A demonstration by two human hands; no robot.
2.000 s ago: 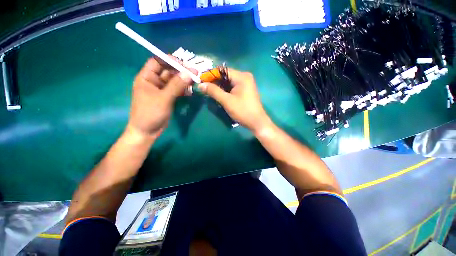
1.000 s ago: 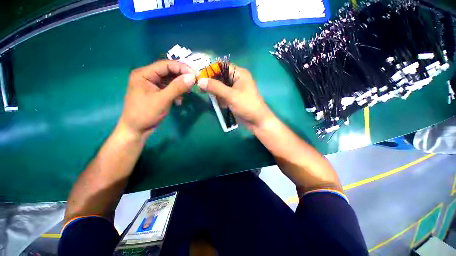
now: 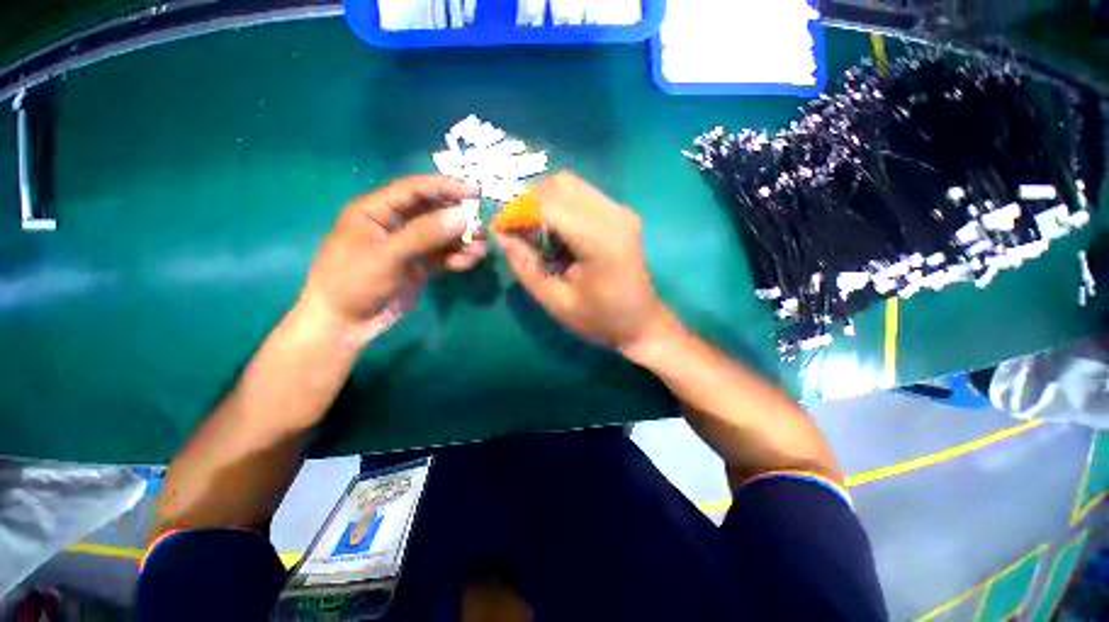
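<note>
My left hand pinches a small white connector housing between thumb and fingertips. My right hand is just right of it, fingers curled, with an orange cover on one finger. Dark wires show partly inside its curl; the rest are hidden by the fingers. The hands are slightly apart. A heap of loose white housings lies just beyond the fingertips. A pale, blurred shape shows by my left wrist; I cannot tell what it is.
A large pile of black wires with white housings along its near edge lies at right. Blue trays with white strips and small white parts stand at the far edge. A white strip lead lies at far left.
The long white strip no longer shows at my fingertips or below my right hand. My hands have parted slightly, and the wire fan above my right hand is now mostly hidden. The view has shifted slightly.
</note>
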